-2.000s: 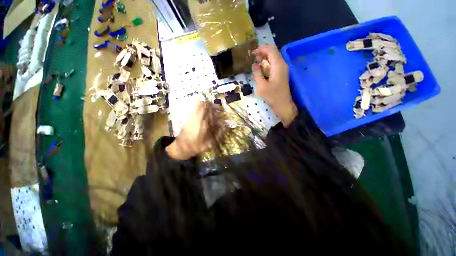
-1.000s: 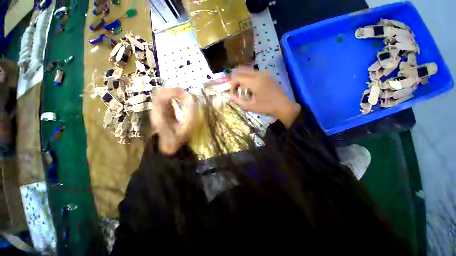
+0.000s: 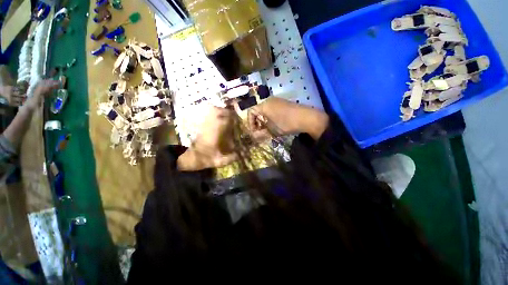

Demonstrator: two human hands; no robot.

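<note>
My left hand (image 3: 210, 133) and my right hand (image 3: 278, 118) are close together over the shiny yellow sheet (image 3: 245, 161), blurred and partly behind hair strands. The fingers of both are bent; what they hold cannot be made out. Just beyond them, beige housings with black pads (image 3: 245, 94) lie on the white dotted work plate (image 3: 192, 83). More beige housings (image 3: 146, 100) are heaped on the brown board (image 3: 106, 183) to the left.
A taped carton (image 3: 231, 33) stands beyond my hands. A blue bin (image 3: 356, 83) with beige housings sits right. A green belt (image 3: 78, 128) with small parts runs left. Another person's hands (image 3: 42, 92) show at the far left. Blue cylinders and a green part (image 3: 133, 18) lie at the top left.
My right hand has come down and inward beside my left hand, which has moved slightly right. The housings beyond the hands show again. Another person's hands have appeared at the far left.
</note>
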